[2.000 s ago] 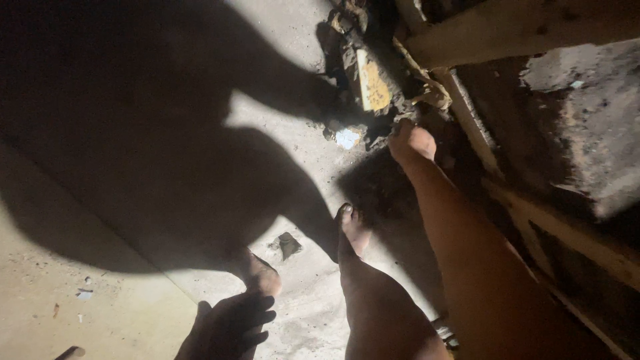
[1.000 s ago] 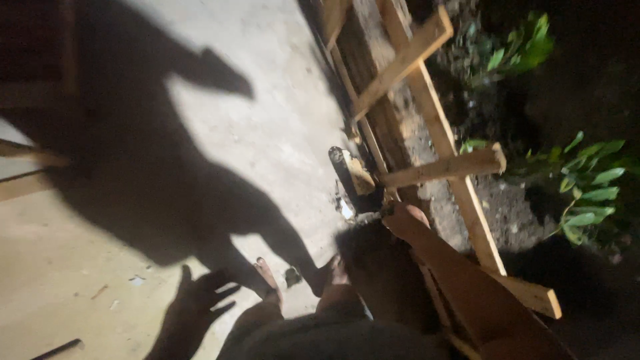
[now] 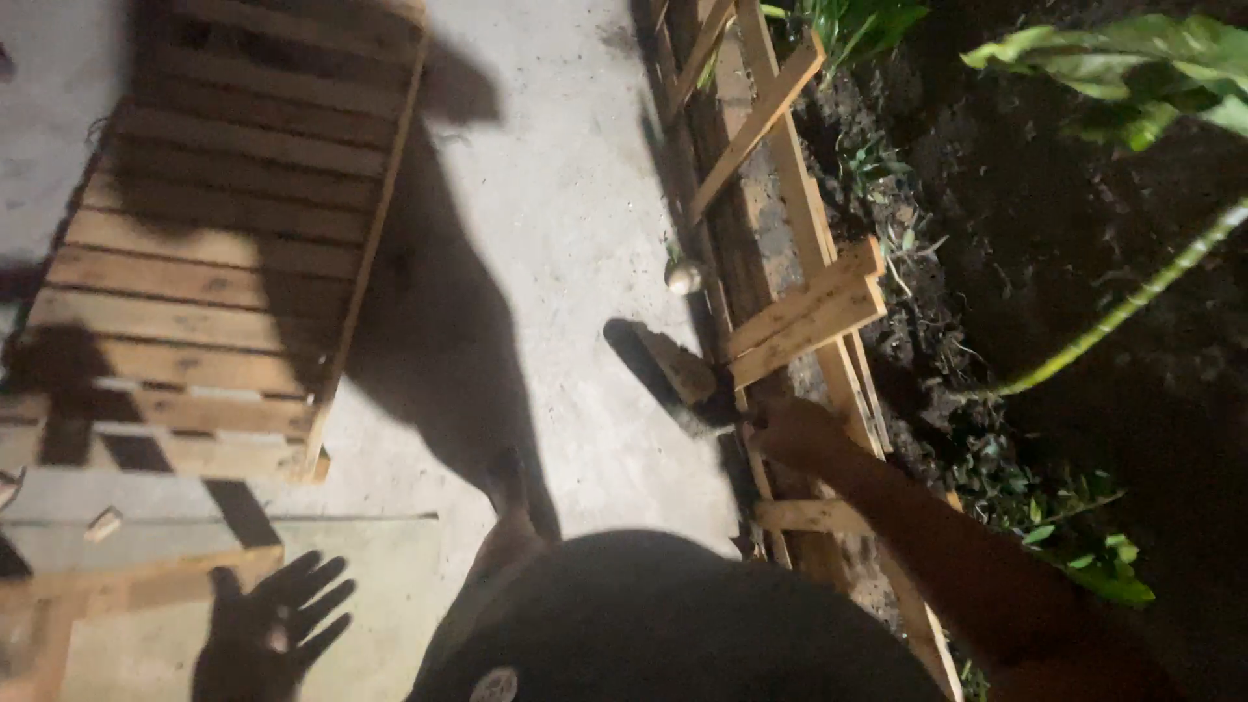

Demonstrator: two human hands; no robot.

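Observation:
My right hand (image 3: 785,424) is closed at the handle end of a dirty, blurred hand tool (image 3: 687,370), with a pale, earth-caked side, held over the concrete floor beside a wooden frame (image 3: 809,327). The exact kind of tool cannot be told. In the lower left, my left hand (image 3: 278,619) is held in the air, fingers spread, with nothing in it. A small pale round object (image 3: 682,277) lies on the floor by the frame, above the tool in the view.
A slatted wooden pallet (image 3: 219,244) stands at the left, with further boards (image 3: 146,585) below it. Cross pieces jut from the frame at the right. Beyond it are dark soil and leafy plants (image 3: 1160,68). A wood scrap (image 3: 103,524) lies at the lower left.
The view has swung, bringing the slatted pallet and more plants into sight. My right hand stays with the tool by the frame. My left hand remains raised with its fingers spread.

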